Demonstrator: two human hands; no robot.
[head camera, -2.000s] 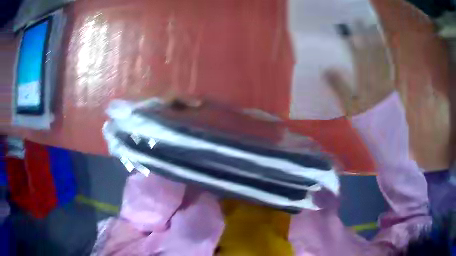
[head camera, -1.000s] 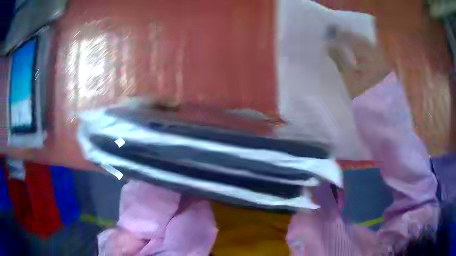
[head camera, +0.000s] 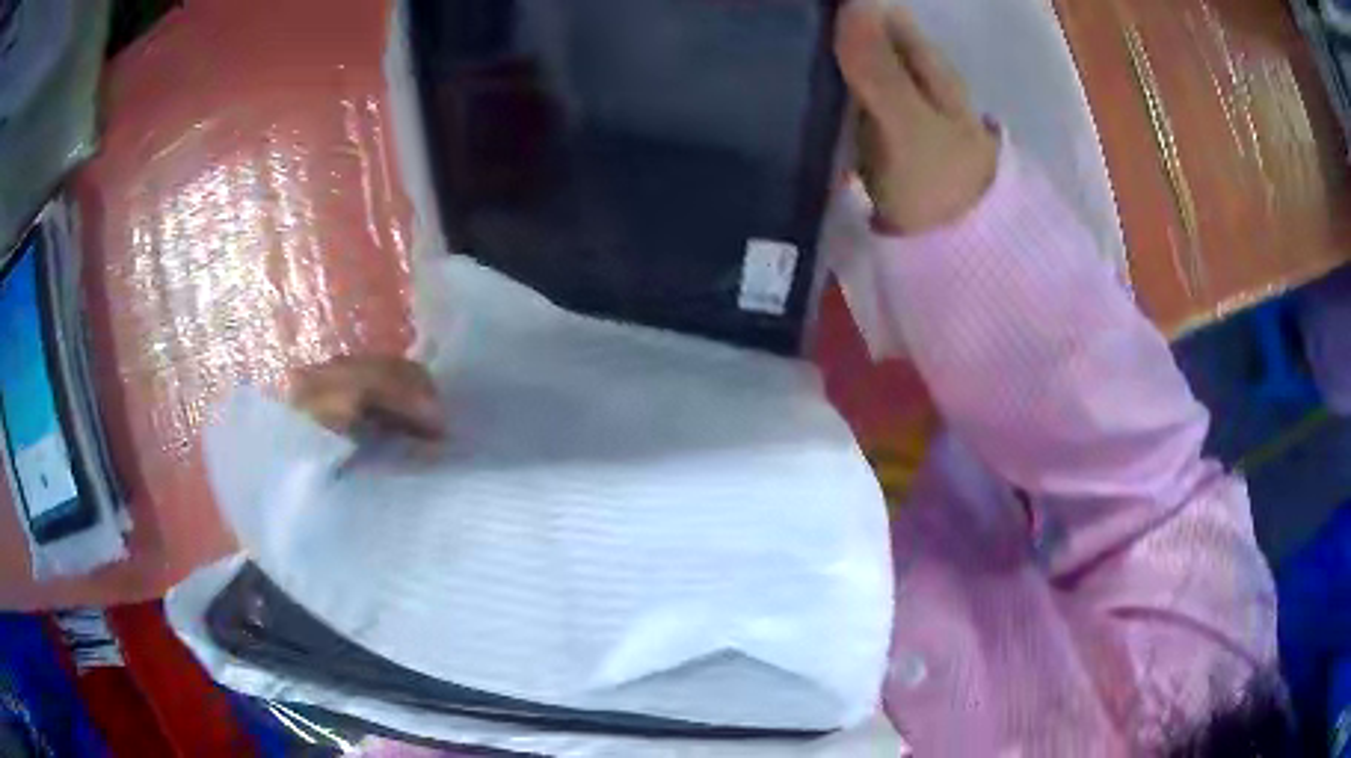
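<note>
A dark tablet (head camera: 630, 148) with a small white barcode label (head camera: 768, 277) near its lower right corner is at the top centre, its upper part cut off by the picture's edge. My right hand (head camera: 922, 126) grips its right side. A white foam sleeve (head camera: 637, 489) lies below the tablet, over a stack of sleeved tablets (head camera: 326, 644) near my body. My left hand (head camera: 368, 400) is at the left edge of this sleeve, its fingers partly hidden, and holds it.
A tablet with a lit blue screen (head camera: 37, 393) lies on its sleeve at the far left of the reddish-orange bench (head camera: 245, 222). A white sheet (head camera: 1022, 89) is behind my right forearm. A red bin (head camera: 141, 696) is at the lower left.
My right hand has moved from the white sheet to a tablet now lifted above the stack. My left hand has come into view at the stack's left. The stack's top sleeve now shows broadly.
</note>
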